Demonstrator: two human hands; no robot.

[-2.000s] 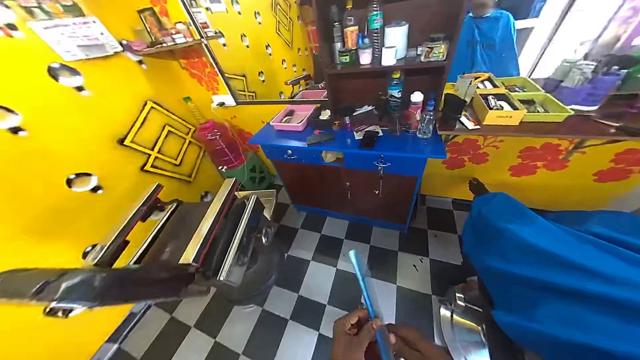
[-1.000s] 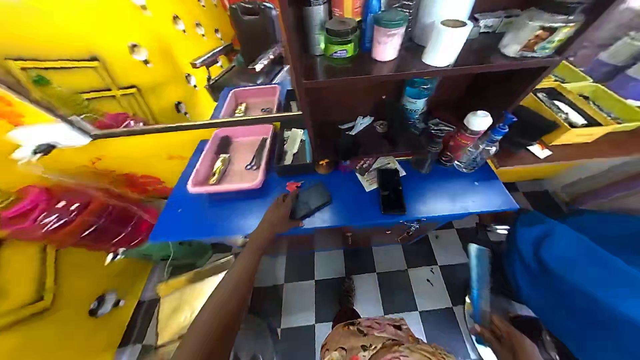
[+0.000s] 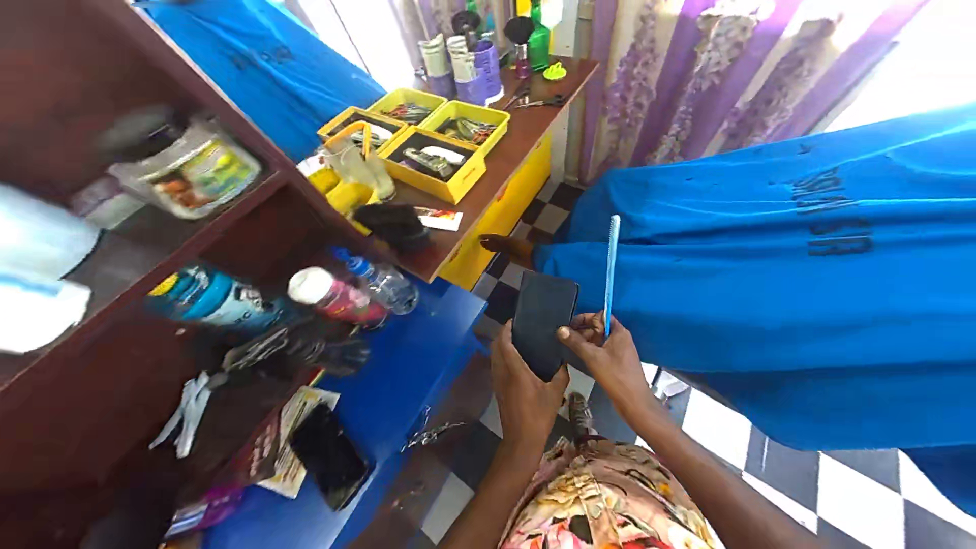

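My left hand (image 3: 526,389) holds a dark smartphone (image 3: 544,324) upright, its dark face toward me. Beside it, my right hand (image 3: 606,351) grips a light blue comb (image 3: 612,267) that points up, and the thumb of that hand is at the phone's right edge. Just past the comb, a blue cape (image 3: 762,282) bearing writing covers a seated person. Another black phone (image 3: 329,456) lies on the blue counter (image 3: 404,366) to the left, partly over a paper packet (image 3: 293,438).
Bottles, such as a clear spray bottle (image 3: 385,284), stand on the blue counter beneath a dark wooden shelf (image 3: 282,198). Yellow trays (image 3: 446,183) of clips and tools sit on a brown ledge (image 3: 526,130). A mirror and purple curtains (image 3: 671,84) are behind; checkered floor (image 3: 862,488) lies below.
My left hand has come away from the blue counter and now holds a phone near my right hand. The comb stays in my right hand. The view has swung right.
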